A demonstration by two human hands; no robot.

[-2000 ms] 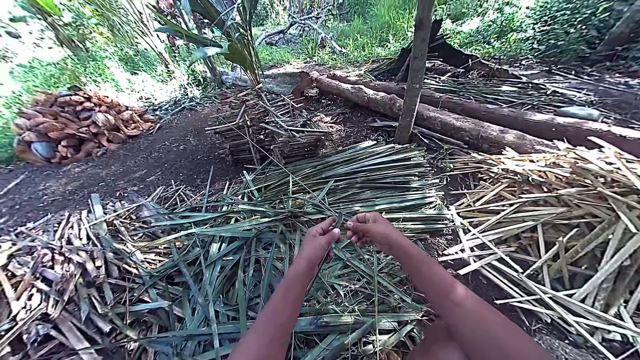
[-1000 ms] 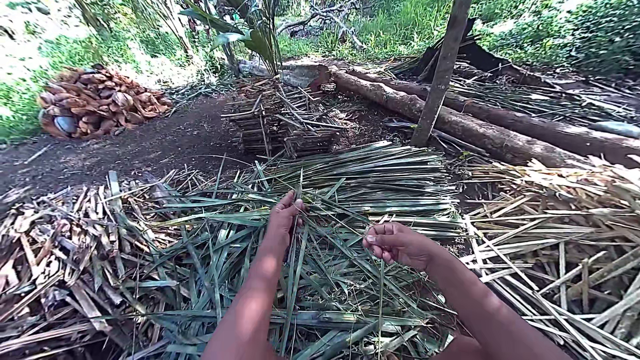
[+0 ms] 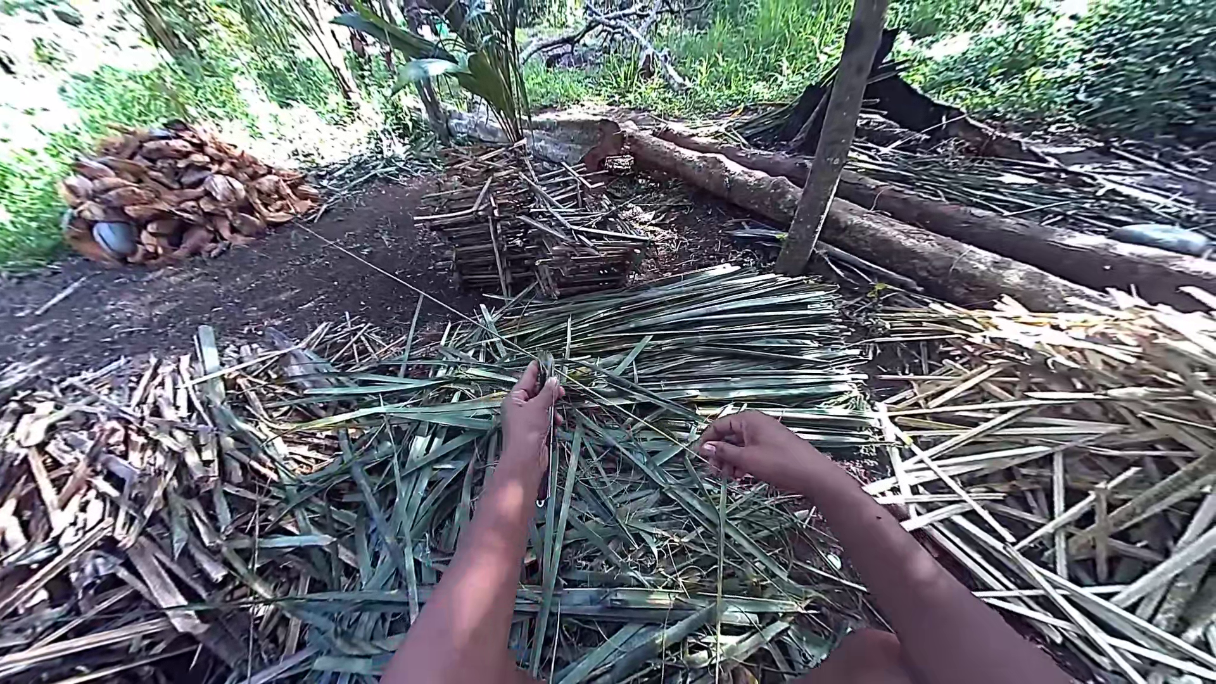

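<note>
My left hand [image 3: 532, 408] is closed on a narrow green palm leaf strip [image 3: 560, 532], and a thin dark tool-like piece shows below the palm. To its right, my right hand [image 3: 750, 446] pinches a thin leaf fibre [image 3: 720, 560] that hangs down from the fingertips. Both hands are over a loose heap of green palm leaf strips [image 3: 427, 475]. Just beyond them lies a bundle of long leaf strips [image 3: 750, 332], set roughly side by side.
Dry leaf pieces [image 3: 114, 503] are heaped at left, pale dry strips [image 3: 1073, 456] at right. Ahead stand stacked stick bundles [image 3: 522, 228], a wooden post [image 3: 831, 133] and logs [image 3: 902, 237]. A coconut husk pile [image 3: 180, 195] lies at far left.
Two seconds ago my hands were close together at a strip; they have since moved apart, and the left one now holds a strip farther to the left.
</note>
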